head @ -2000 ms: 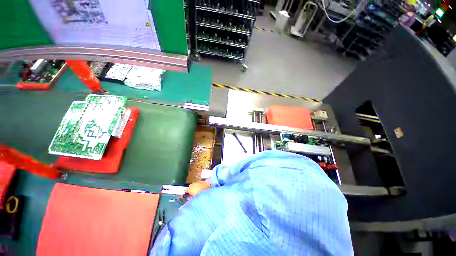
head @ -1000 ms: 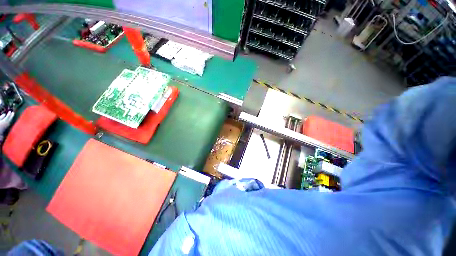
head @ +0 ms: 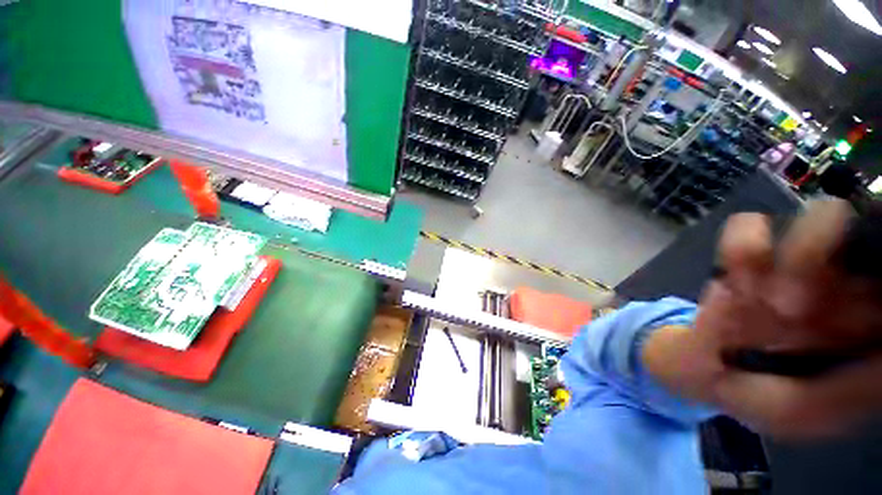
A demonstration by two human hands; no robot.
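A green board (head: 174, 285), solder side up with white-silver pattern, lies on a red foam pad (head: 189, 362) on the green belt. Another board (head: 540, 392) with parts up and a yellow block sits at the rails, partly hidden by my blue sleeve. My right hand (head: 774, 319) is raised close to the camera at the right, large and blurred, fingers bent. A dark shape crosses it; I cannot tell whether it is held. A second blue cuff shows at the bottom centre; my left hand is not visible there.
A large red mat (head: 145, 445) lies at bottom left. A scrap box (head: 372, 372) stands between belt and rails (head: 484, 314). A dark stick (head: 455, 350) lies on a white surface beside the rails. A red pad (head: 549, 311), bagged parts (head: 298, 211) and a black rack (head: 459, 106) are beyond.
The view has tilted up, showing more of the floor and background. My right hand has come into view at the right, near the camera. The board on the belt still lies on its pad.
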